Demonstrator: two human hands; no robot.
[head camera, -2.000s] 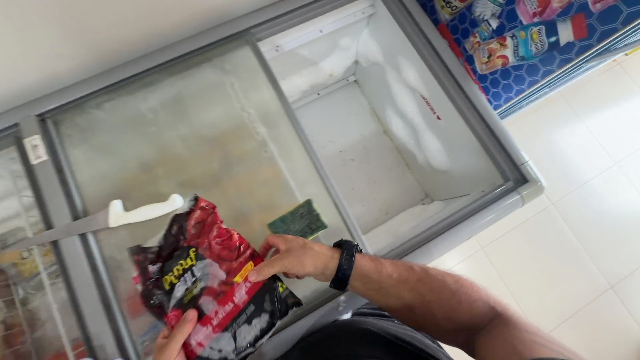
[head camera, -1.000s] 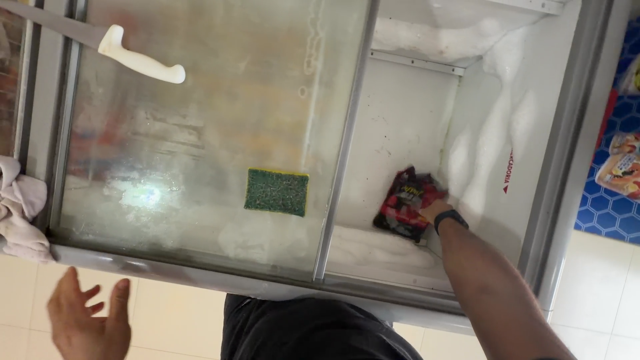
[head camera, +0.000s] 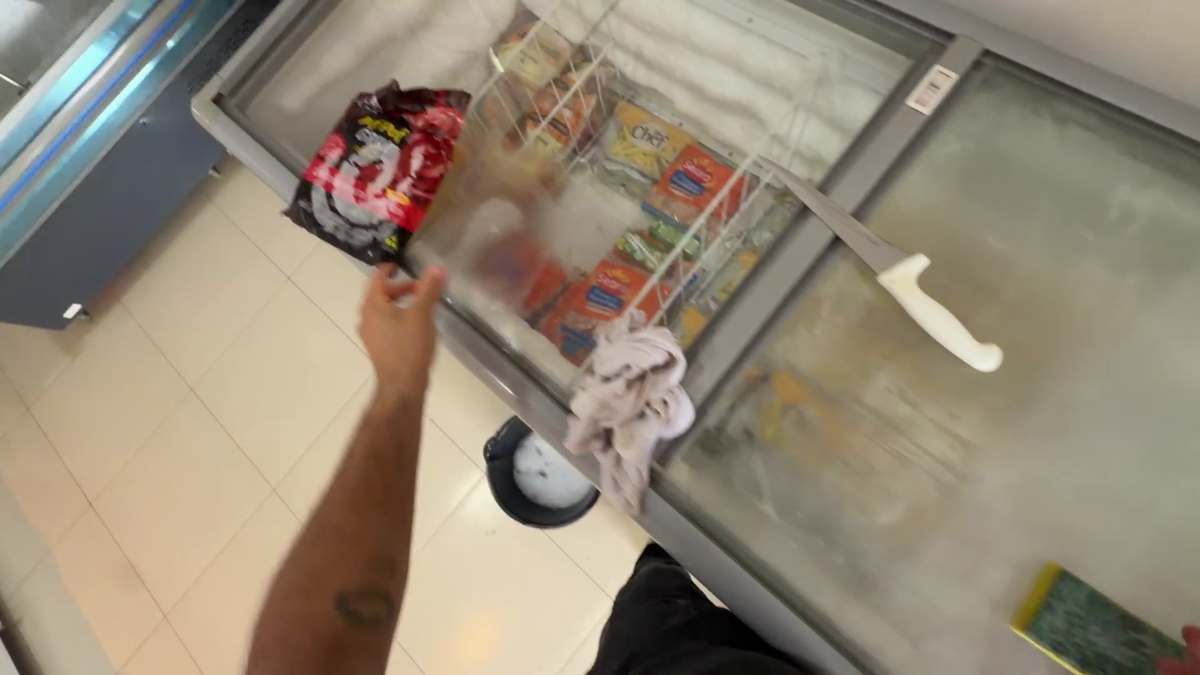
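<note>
A red and black plastic bag (head camera: 380, 178) lies on the far-left end of the chest freezer, at its front edge. My left hand (head camera: 403, 323) is just below the bag, thumb and fingers apart; whether the fingertips touch it is unclear. A green and yellow scouring sponge (head camera: 1097, 623) rests on the glass lid at the lower right. Beside it, a small reddish patch at the frame's edge may be fingertips of my right hand (head camera: 1191, 647). A white-handled knife (head camera: 937, 314) lies across the divider and lid. A crumpled pale cloth (head camera: 633, 403) drapes over the front edge.
Packaged foods (head camera: 647, 141) and white wire dividers (head camera: 698, 230) show through the freezer glass. A dark bucket (head camera: 534, 478) with whitish contents stands on the tiled floor below the cloth. Another dark-sided cabinet (head camera: 122, 206) is at the upper left.
The view has swung strongly left along the freezer. My right hand, earlier on a red and black bag inside the open compartment, has left that place. My left hand is now near a bag.
</note>
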